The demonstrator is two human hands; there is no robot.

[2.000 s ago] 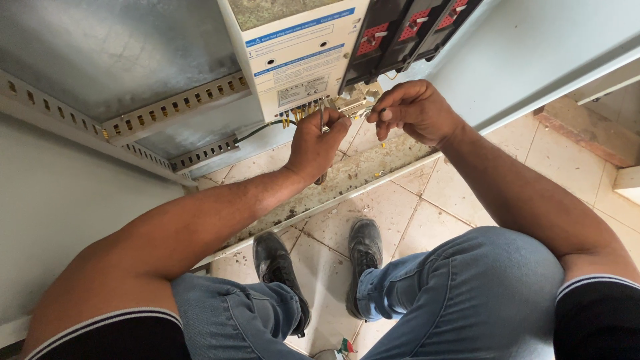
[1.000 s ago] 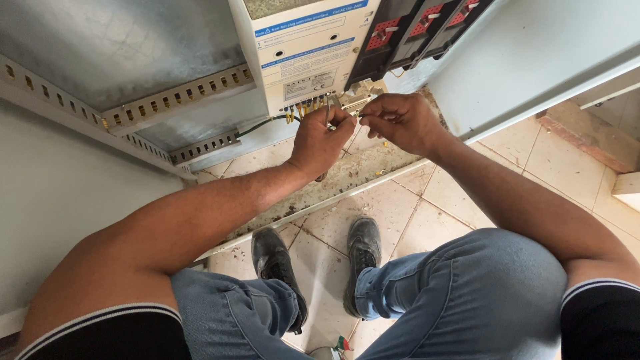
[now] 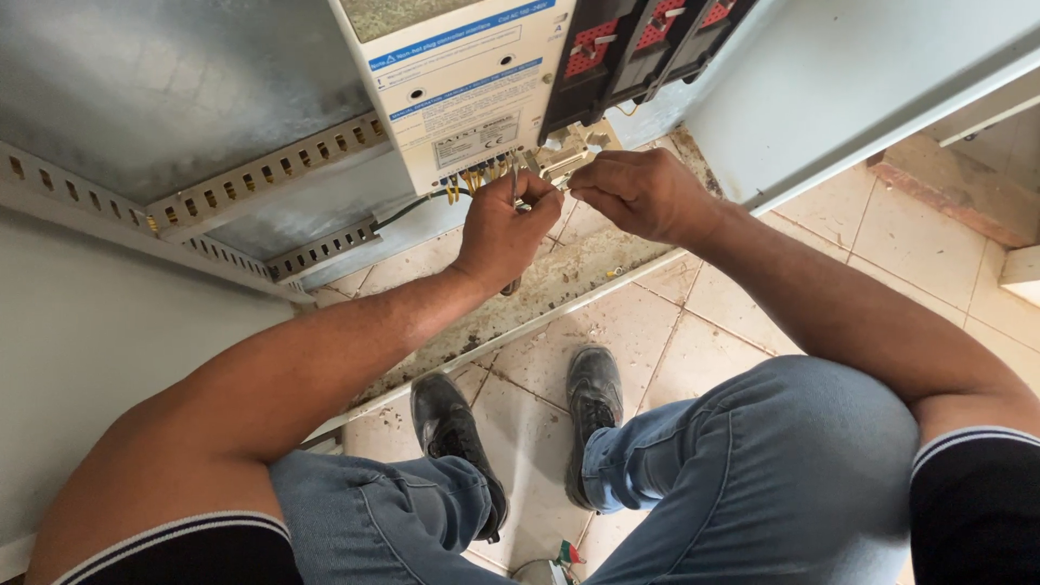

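Observation:
Just below the cream electrical switch unit (image 3: 463, 89), my left hand (image 3: 512, 227) is closed around a slim metal hand tool (image 3: 514, 180); its shaft sticks up past the fingers and a dark end shows below the fist. The tool's exact kind is hidden. My right hand (image 3: 642, 195) pinches a small, thin piece, perhaps a wire end, against the left fingertips. Several yellow wires (image 3: 463, 183) hang from the terminals along the unit's lower edge, left of and behind my left hand. A dark cable (image 3: 410, 213) runs left from there.
Slotted wiring ducts (image 3: 268, 175) cross the metal cabinet at the left. Black switch blocks with red panels (image 3: 591, 50) stand right of the unit. The cabinet's bottom sill (image 3: 520, 325) lies between my hands and my shoes (image 3: 451, 422). A wooden piece (image 3: 951, 191) rests at the right.
My right hand's fingers, a little apart from my left hand two seconds ago, now meet the left fingertips. My left hand keeps its hold on the tool near the terminals.

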